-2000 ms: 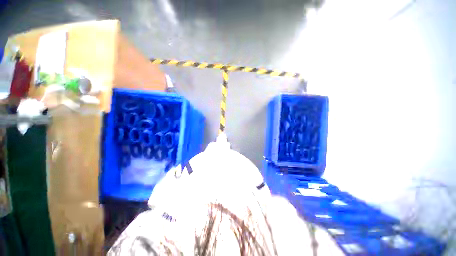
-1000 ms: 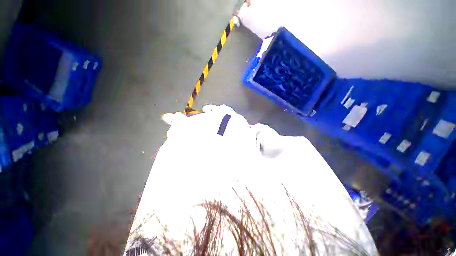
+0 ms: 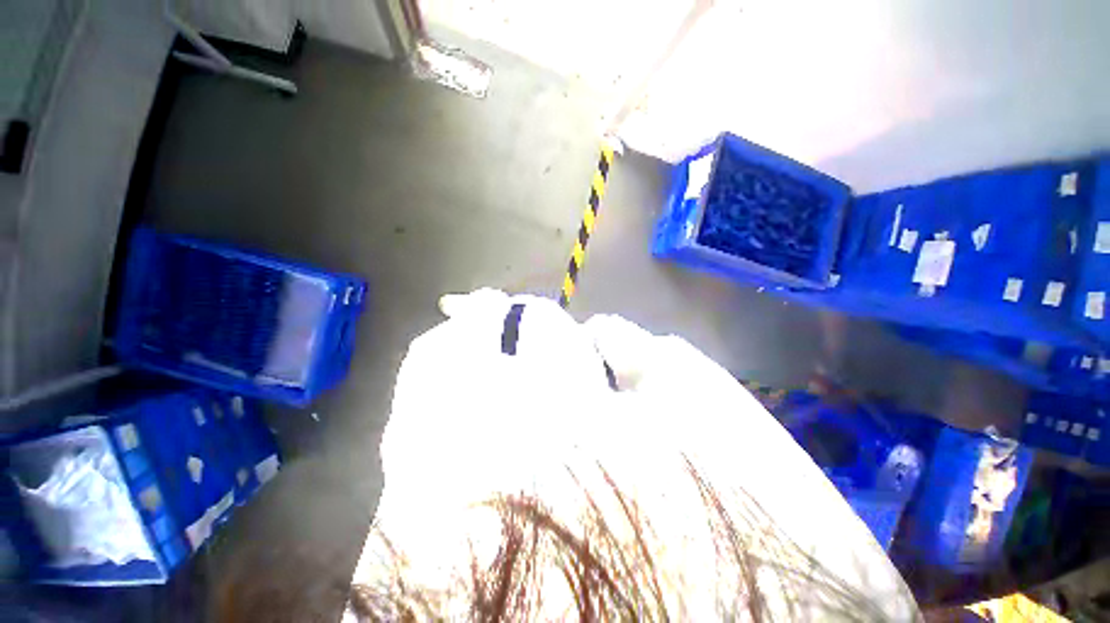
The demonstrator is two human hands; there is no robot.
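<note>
Neither of my hands can be made out; a faint pinkish blur right of my white clothing (image 3: 548, 426) is too unclear to name. Ahead to the right, an open blue crate (image 3: 842, 250) is filled with small dark blue parts (image 3: 764, 217) and has a white label on its near end. At left, another open blue crate (image 3: 244, 382) on the floor holds rows of dark blue parts and a whitish sheet (image 3: 297, 329).
Labelled blue crates (image 3: 974, 274) are stacked at right. A crate with whitish film inside (image 3: 195, 475) stands at lower left. Yellow-black tape (image 3: 587, 231) crosses the grey floor. A doorway edge (image 3: 399, 31) is at the top. More blue containers (image 3: 962, 499) are at lower right.
The view has turned from the cardboard-covered bench to the crates and doorway. Over the last second, the left crates and right crate shift rightward in view, and the doorway appears.
</note>
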